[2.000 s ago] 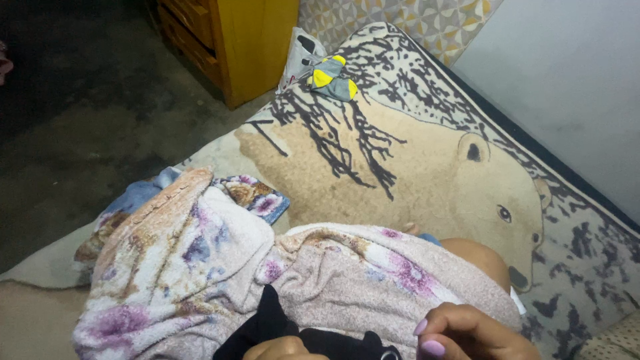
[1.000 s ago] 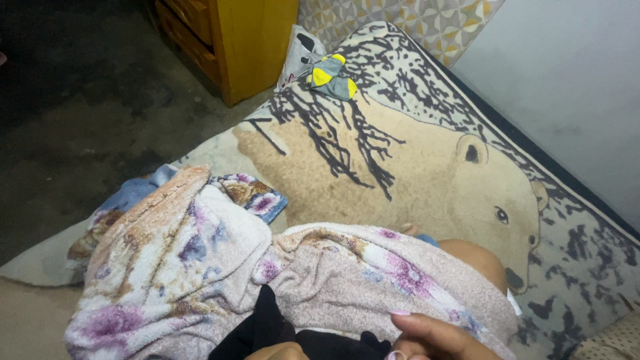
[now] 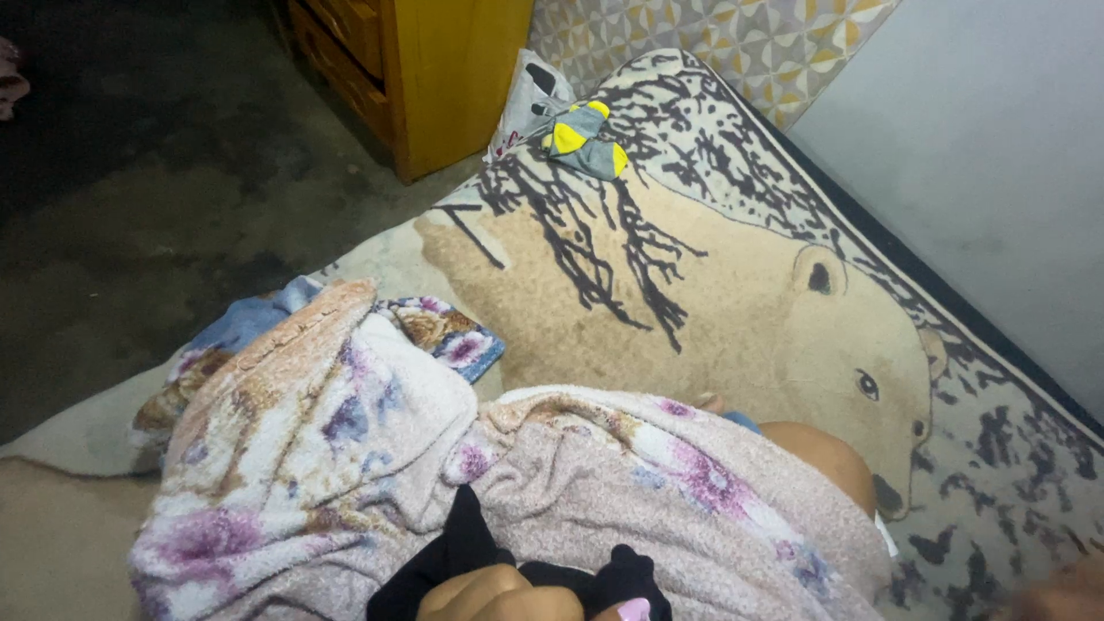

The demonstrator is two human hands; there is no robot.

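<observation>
At the bottom middle, my left hand (image 3: 500, 595) is closed on a black cloth (image 3: 457, 552), which lies over my lap. A towel (image 3: 569, 483) with purple flowers covers my legs. A bare knee (image 3: 819, 453) shows beside the towel. My right hand (image 3: 1065, 595) is a blur at the lower right corner, apart from the black cloth; its fingers cannot be made out. A pair of grey and yellow socks (image 3: 586, 142) lies on the far end of the polar bear blanket (image 3: 724, 285).
A wooden chest of drawers (image 3: 457, 78) stands on the dark floor (image 3: 172, 198) at the upper left. A plastic bag (image 3: 526, 95) sits between it and the socks. A patterned panel (image 3: 733, 43) and a pale wall (image 3: 975, 164) bound the far right.
My right hand has moved from beside the black cloth to the lower right corner. My left hand stays at the black cloth.
</observation>
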